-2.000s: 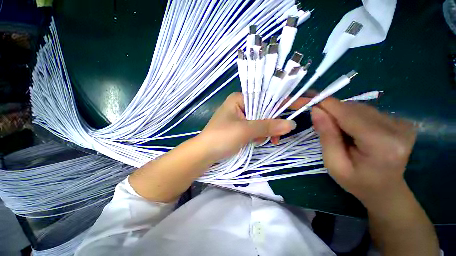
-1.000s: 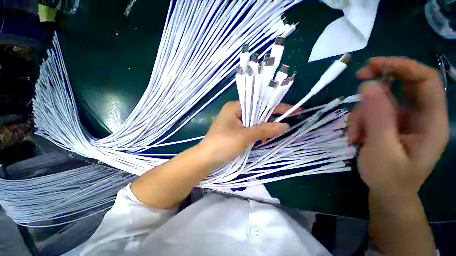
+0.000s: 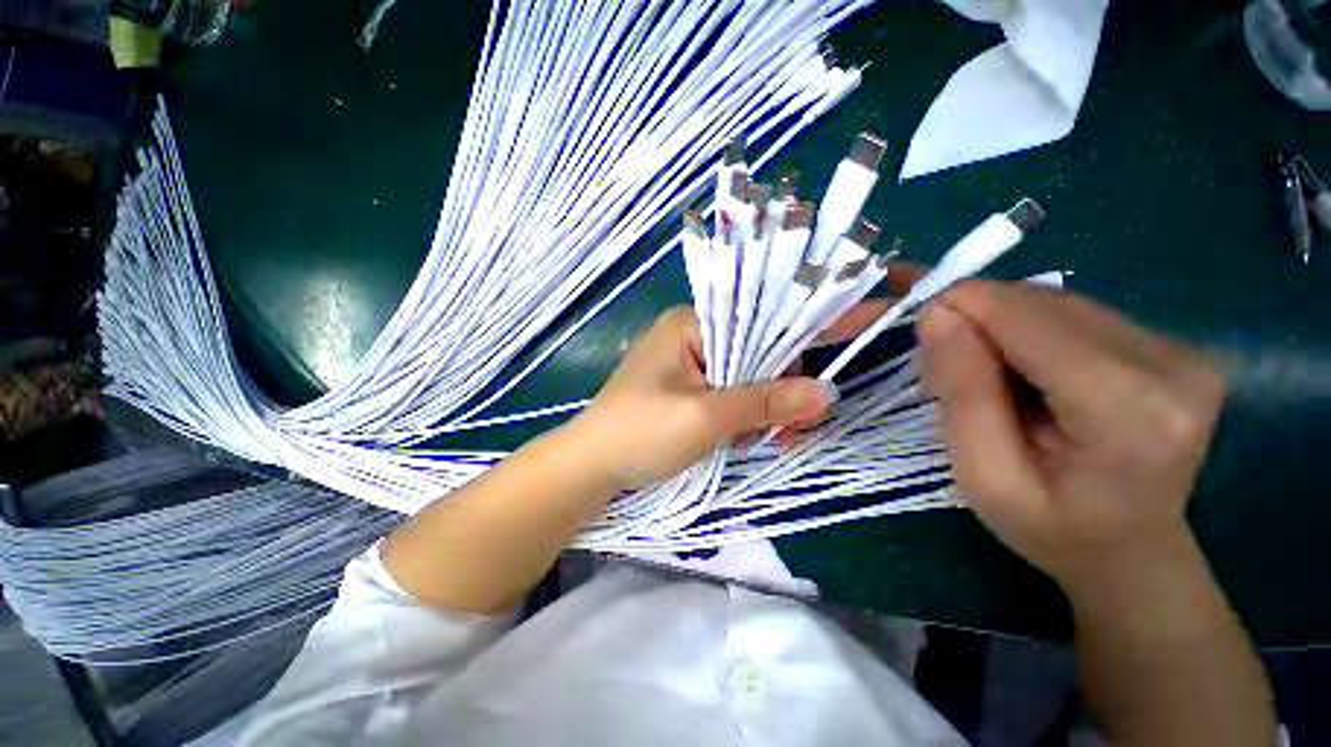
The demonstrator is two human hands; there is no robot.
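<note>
My left hand (image 3: 701, 394) is closed around a bunch of white cables. Their plug ends (image 3: 752, 277) fan upright above the fist, with small metal tips pointing up and away. My right hand (image 3: 1058, 409), slightly blurred, pinches one plug end (image 3: 971, 256) near its base with thumb and forefinger, right of the bunch. Its silver tip points up and right, and its cord runs back to my left hand. Other white cables (image 3: 861, 453) lie flat beneath and between the hands. Their right ends are mostly hidden behind my right hand.
A large white cable bundle (image 3: 584, 190) fans across the green table (image 3: 365, 190) and bends at left. Greyer strands (image 3: 175, 547) are at lower left. A white sheet-like piece (image 3: 1007, 102) lies at upper right. A translucent round object (image 3: 1292, 51) and a small tool-like thing (image 3: 1296, 204) are at right.
My right hand was open and farther right one second ago. It has moved left and closed on a single plug end. My left hand still holds the bunch.
</note>
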